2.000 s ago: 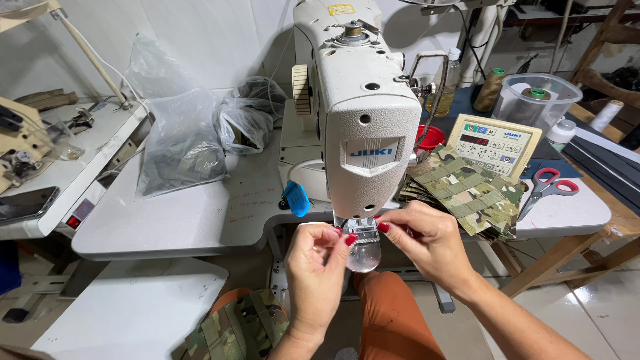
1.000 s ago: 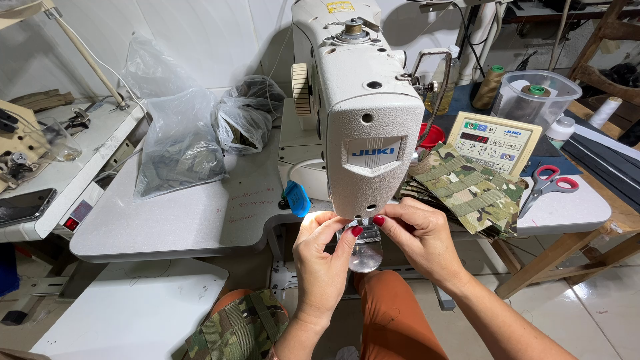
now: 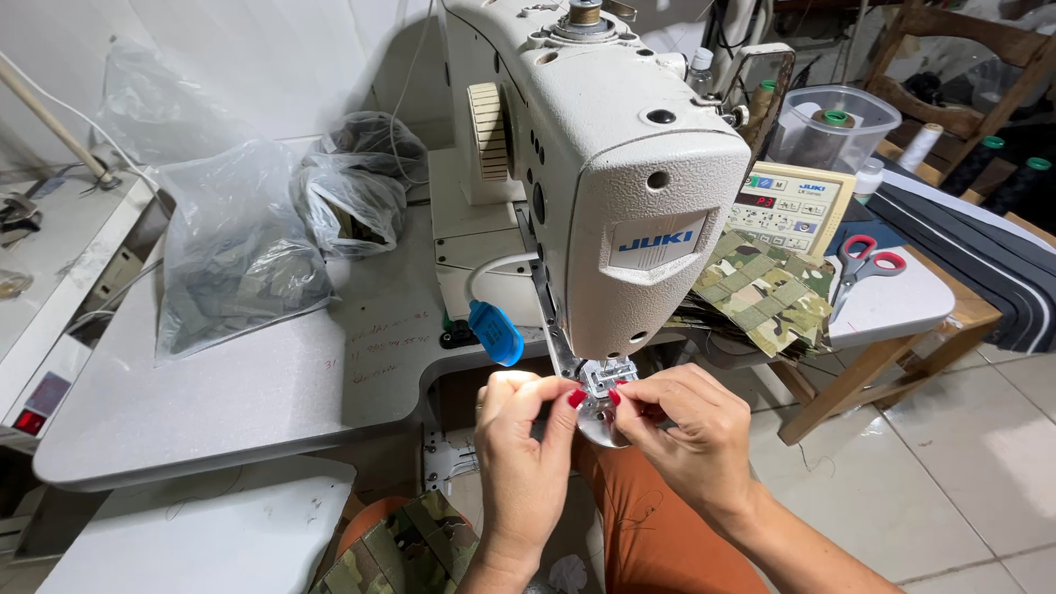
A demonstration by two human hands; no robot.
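Both hands are raised at the needle area of a white Juki sewing machine (image 3: 652, 198). My left hand (image 3: 528, 445) has thumb and forefinger pinched together just left of the metal presser clamp (image 3: 609, 375). My right hand (image 3: 681, 429) has its thumb and forefinger closed at the clamp's right front side. Whatever lies between the fingertips, perhaps thread, is too fine to tell. Below the clamp is a round shiny metal plate (image 3: 601, 425), partly behind the fingers. A blue tag-like piece (image 3: 497, 332) hangs left of the machine head.
Camouflage fabric pieces (image 3: 767, 289) are stacked right of the machine, beside red-handled scissors (image 3: 866, 264) and a control panel (image 3: 796, 206). Plastic bags (image 3: 239, 247) lie on the left tabletop. More camouflage fabric (image 3: 404, 549) rests by the lap. Thread spools (image 3: 920, 147) stand at the back right.
Both hands stay near the needle area. Their fingertips have shifted slightly; the right hand's fingers now sit a little lower against the clamp than one second ago.
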